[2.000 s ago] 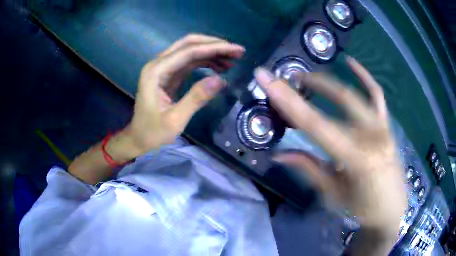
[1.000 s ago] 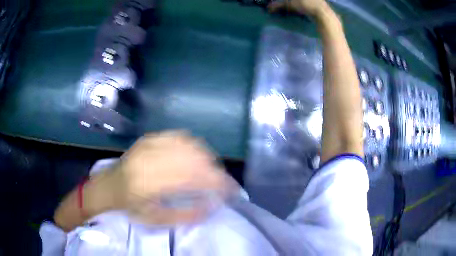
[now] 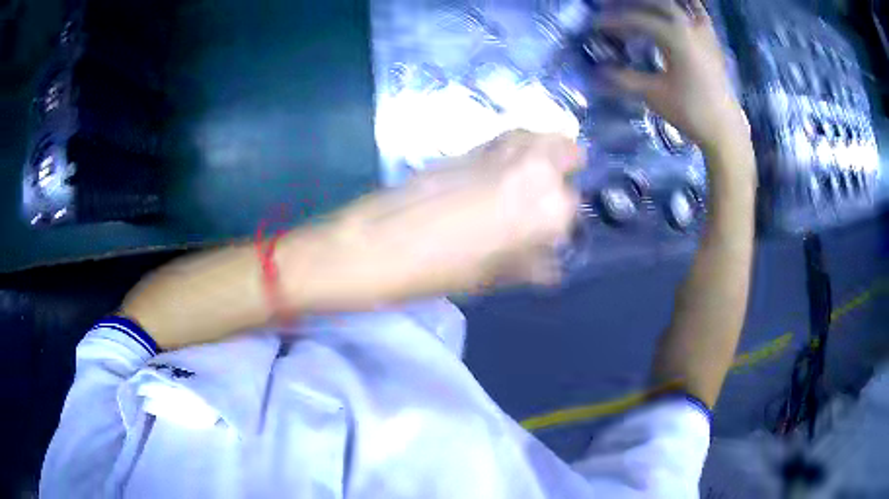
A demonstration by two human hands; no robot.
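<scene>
A clear, shiny blister tray [image 3: 429, 107] lies on the green surface, with round units [image 3: 621, 198] in pockets on its right part. My left hand [image 3: 526, 210] reaches across to the tray's near part, strongly blurred; its fingers look curled, and whether it holds anything cannot be told. My right hand [image 3: 668, 63] is over the tray's far right part, fingers bent around or over dark round units; blur hides whether it grips one. A dark holder strip [image 3: 44, 171] with bright spots lies at the far left, blurred.
The green bench top [image 3: 283, 127] lies between strip and tray. More clear trays [image 3: 819, 136] stand at the right. Beyond the near edge are grey floor, a yellow line [image 3: 599, 404] and black cables [image 3: 817, 322].
The view has turned right, so strip and trays sit further left. My left hand has moved from before my body to the tray. My right hand has come back from the far side to over the tray.
</scene>
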